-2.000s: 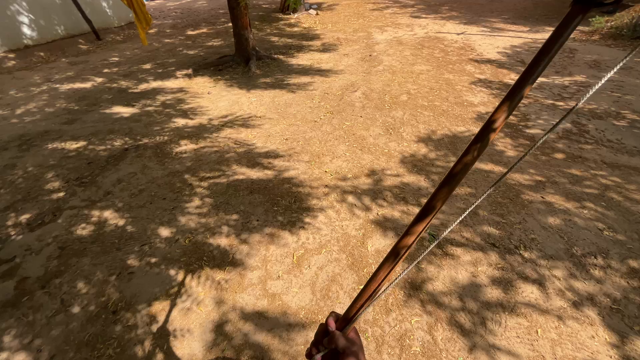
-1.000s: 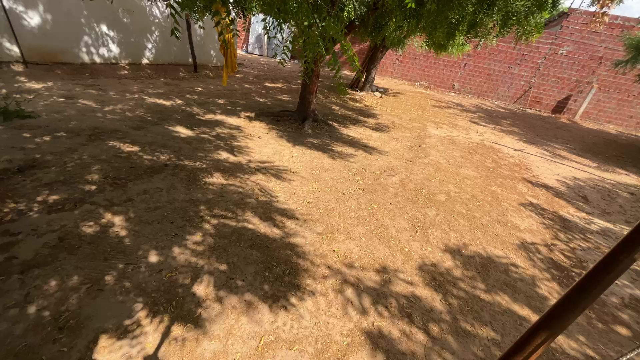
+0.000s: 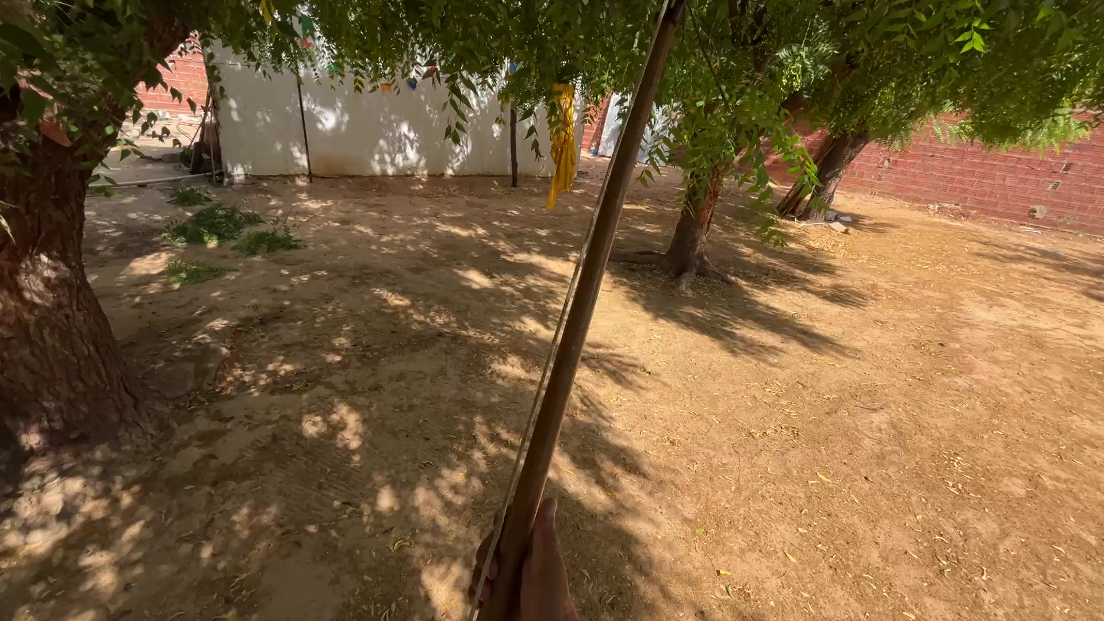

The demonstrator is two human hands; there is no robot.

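Observation:
A long brown pole (image 3: 573,345) slants up from the bottom centre, leaning slightly right, and its top runs into the leaves at the upper edge. Along its left side runs a thin, pale cord (image 3: 552,366). Around the pole's lower part my right hand (image 3: 530,565) is closed; the thumb lies on the right side and the fingers show on the left. The pole's lower end is below the view. My left hand is not in view.
A thick tree trunk (image 3: 56,293) stands at left. Farther off are another trunk (image 3: 694,220), a leaning trunk (image 3: 828,168), a hanging yellow cloth (image 3: 562,147), a white wall (image 3: 362,129) and a red brick wall (image 3: 975,177). Cut leafy branches (image 3: 211,224) lie on the sandy ground.
One second ago the pole crossed the lower right corner with no hand in view; now it stands near the centre with my right hand around it. The view has swung left.

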